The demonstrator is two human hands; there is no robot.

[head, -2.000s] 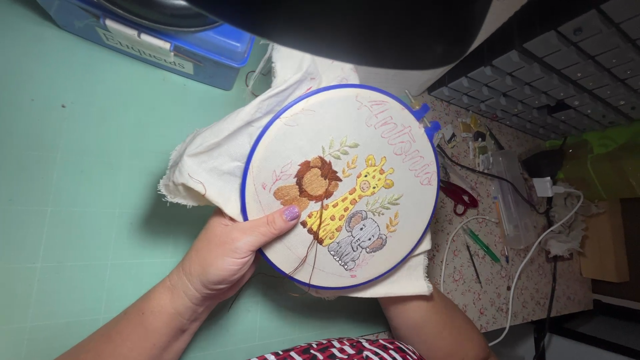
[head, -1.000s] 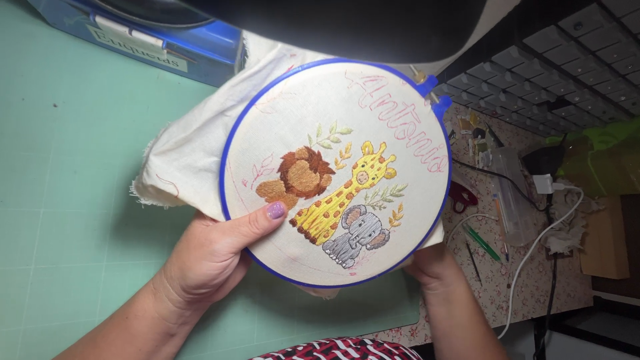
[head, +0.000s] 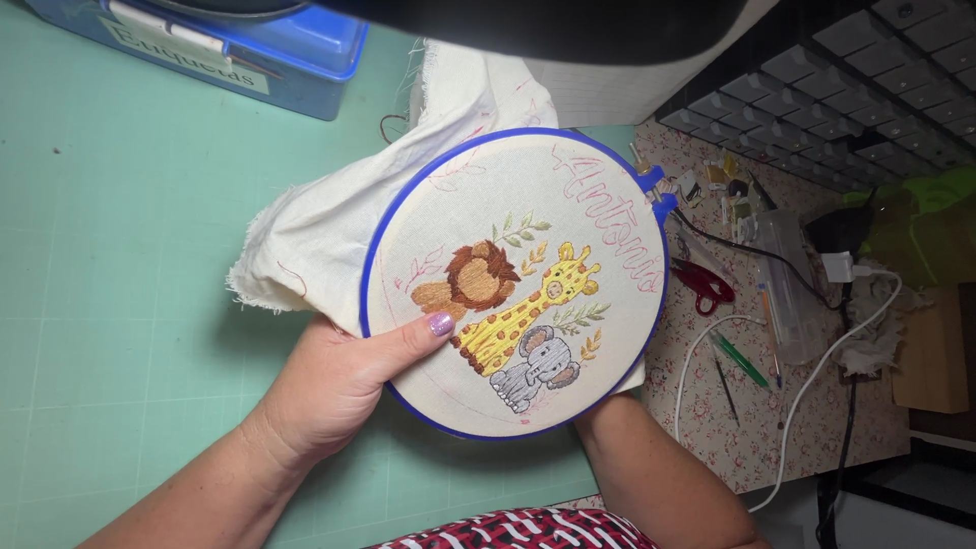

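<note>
My left hand (head: 335, 381) grips the lower left edge of a blue embroidery hoop (head: 371, 267), its thumb on the fabric beside the stitched lion. White fabric (head: 320, 229) with frayed edges is stretched in the hoop and hangs loose past its upper left. It bears an embroidered lion (head: 480, 278), a giraffe (head: 526, 313) and an elephant (head: 537, 366), with stitched leaf sprigs and pink drawn lettering and outlines. My right hand is behind the hoop at the lower right; only the wrist and forearm show, so its fingers are hidden.
A green gridded cutting mat (head: 114, 305) lies below. At the upper left stands a blue plastic box (head: 305, 76). To the right are red-handled scissors (head: 705, 286), a green pen (head: 740, 358), a white cable (head: 801, 396) and a drawer organizer (head: 823, 91). A dark rounded object overhangs the top.
Dark threads that hung across the front of the hoop two seconds ago no longer show there. My right hand has gone further behind the hoop since one second ago.
</note>
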